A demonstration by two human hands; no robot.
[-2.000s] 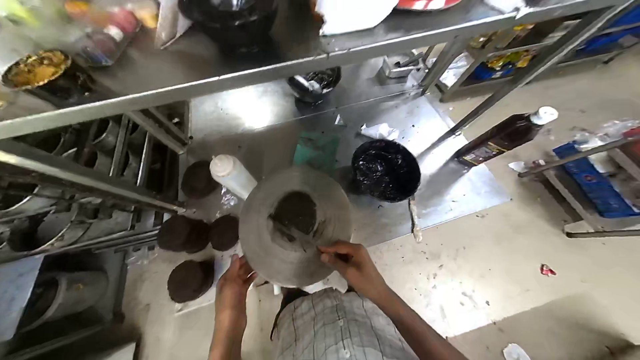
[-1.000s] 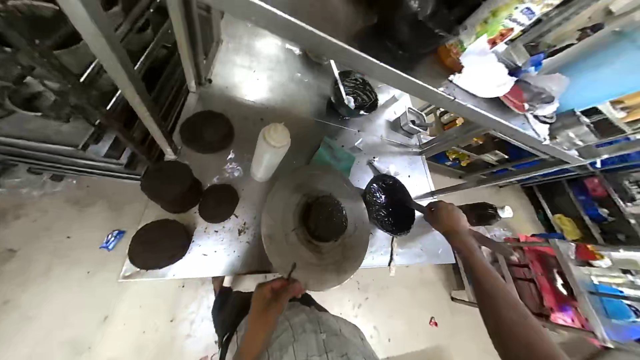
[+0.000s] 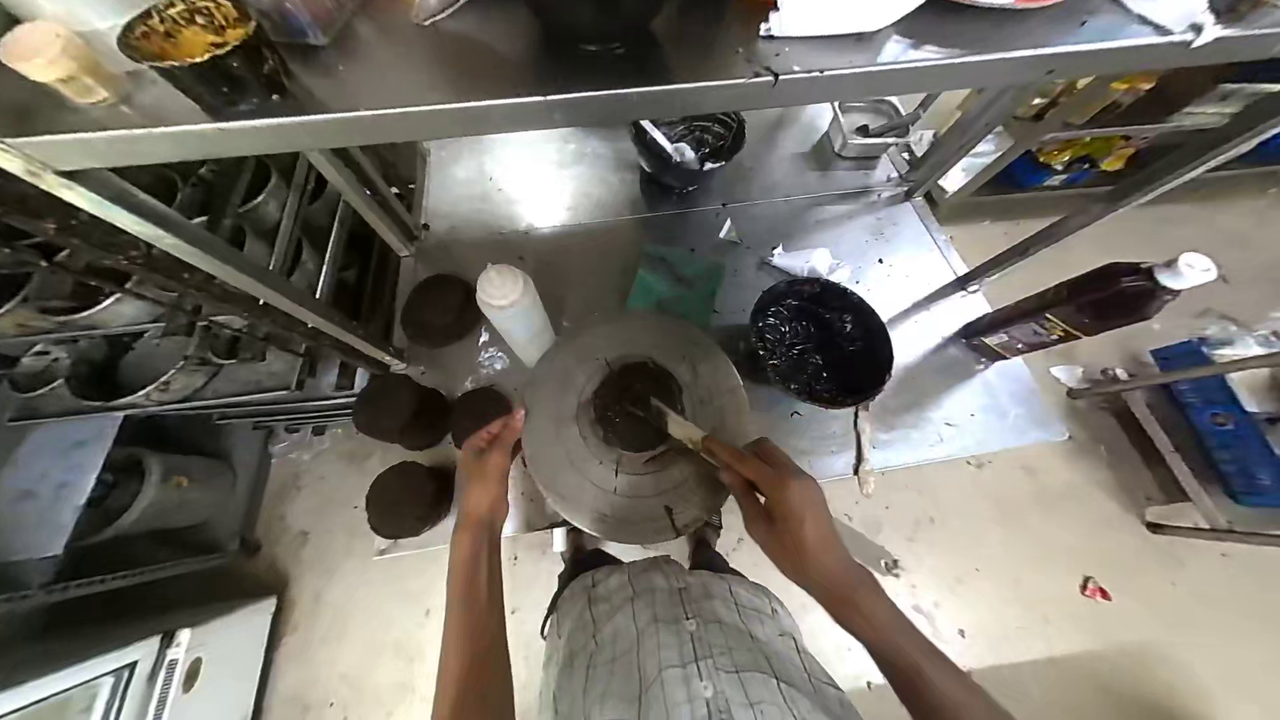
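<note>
A small round chocolate cake layer [image 3: 630,400] lies at the middle of a round metal turntable [image 3: 570,470]. My right hand [image 3: 785,505] holds a spatula [image 3: 685,428] by its pale handle, the blade's tip on the dark top of the layer. At the turntable's left rim is my left hand [image 3: 488,462], fingers bent; whether it grips the rim cannot be told. Just behind it sits a small chocolate cake round [image 3: 480,415]. A bowl of dark glossy chocolate [image 3: 820,340] stands right of the turntable, and a white squeeze bottle [image 3: 516,312] stands behind its left side.
Several more chocolate cake rounds [image 3: 408,500] lie at the left of the steel table [image 3: 950,400]. A shelf edge [image 3: 480,125] crosses above the table's back. A dark bottle with a white cap [image 3: 1090,305] stands at the right, a second chocolate-smeared bowl [image 3: 690,145] at the back.
A second ago my right hand was at the chocolate bowl's rim; now it is over the turntable with the spatula. My left hand has moved from the turntable's front to its left rim. The view has turned.
</note>
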